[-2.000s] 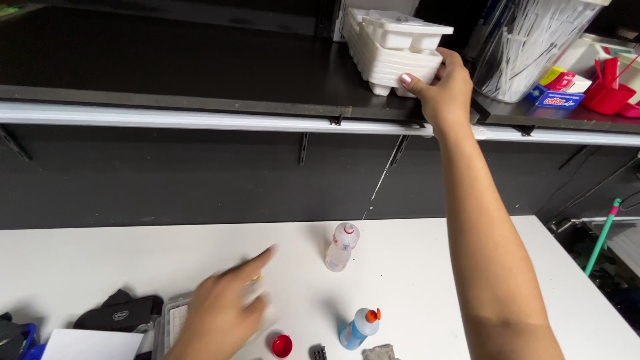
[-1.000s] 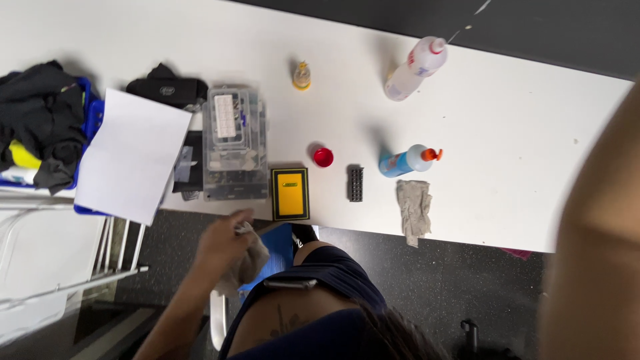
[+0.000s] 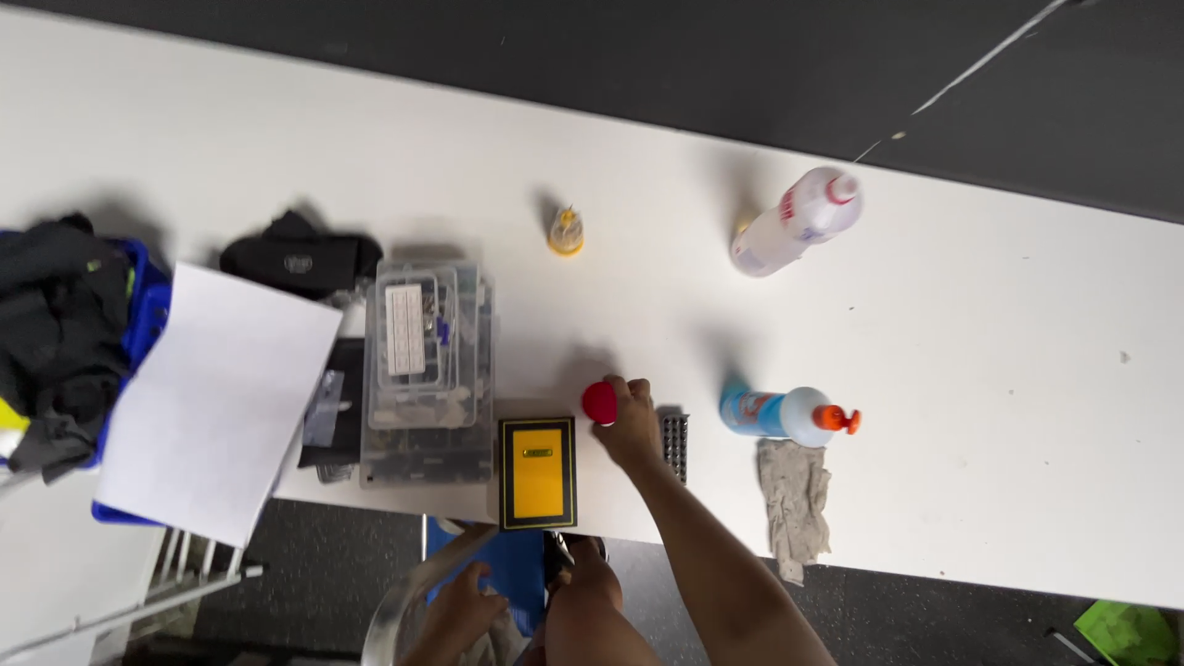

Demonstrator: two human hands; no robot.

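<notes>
My right hand grips a small round red container at the white tabletop. Just right of that hand lies a black strip with rows of holes. A yellow-and-black box is at the front edge. Below the edge, over the lap, is my left hand, its fingers curled; whether it holds the greyish cloth beside it cannot be told. Farther right stand a blue-and-white bottle with an orange cap and a clear squeeze bottle. A small yellow-based bottle stands farther back.
Stacked clear plastic organizer cases lie left of the box, beside a black case and a white paper sheet. A blue basket holds dark cloth. A crumpled grey rag hangs over the front edge. A metal chair frame is below.
My right hand has come down from the white trays on the shelf and taken hold of the red container. My left hand is lower, below the table edge. The view has turned down to the table.
</notes>
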